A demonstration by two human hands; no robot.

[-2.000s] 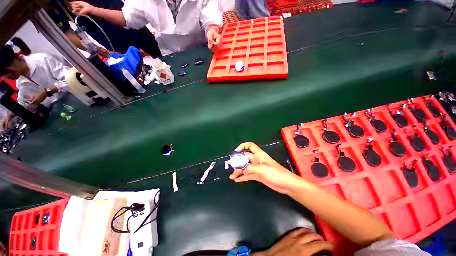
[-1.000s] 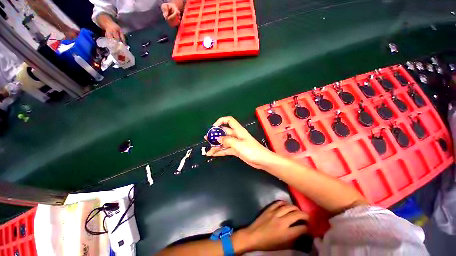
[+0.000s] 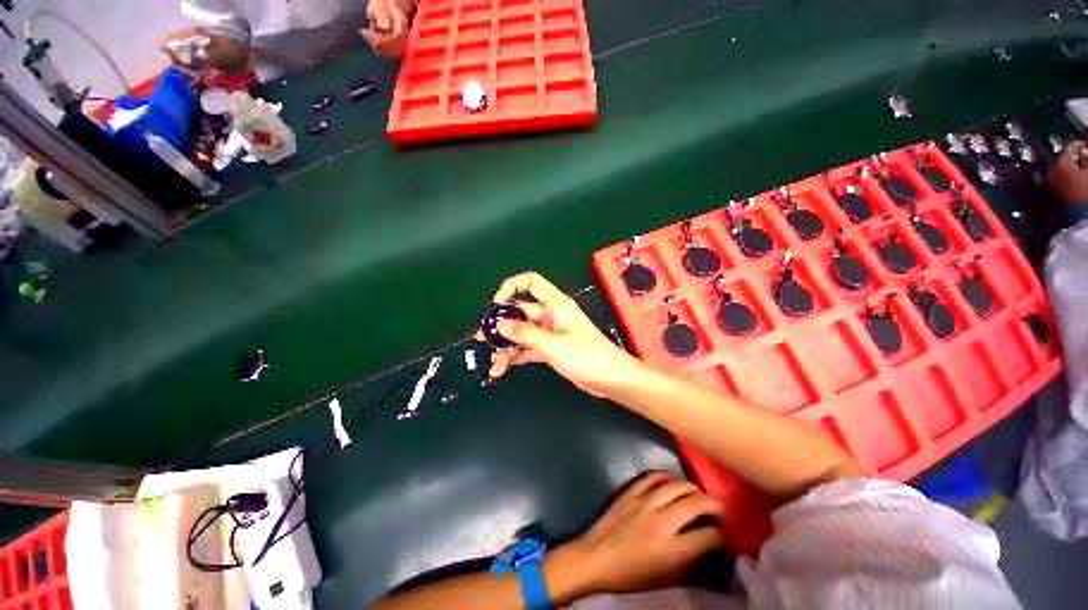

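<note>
My right hand [image 3: 543, 331] holds a round display module [image 3: 501, 324] between thumb and fingers above the green surface. The module's dark face shows small bright spots. My left hand [image 3: 654, 524], with a blue wrist strap [image 3: 525, 570], lies palm down at the bottom beside the near edge of the red tray [image 3: 764, 372]. Its fingers are bent and something dark shows under them; whether it grips anything cannot be told. The tray holds several black discs with short flex tails in its rear pockets; front pockets show bare red. A loose dark module [image 3: 254, 366] lies left.
White strips [image 3: 422, 386] and small dark bits lie left of my right hand. A white box [image 3: 282, 560] with black cable is lower left. A second red tray [image 3: 495, 122], holding one pale piece, stands across the line by a person's hands. Silvery modules and another person are at right.
The view has shifted, so trays and strips sit further left and higher. The held module has turned from bright silver to dark. My left hand stays low by the tray.
</note>
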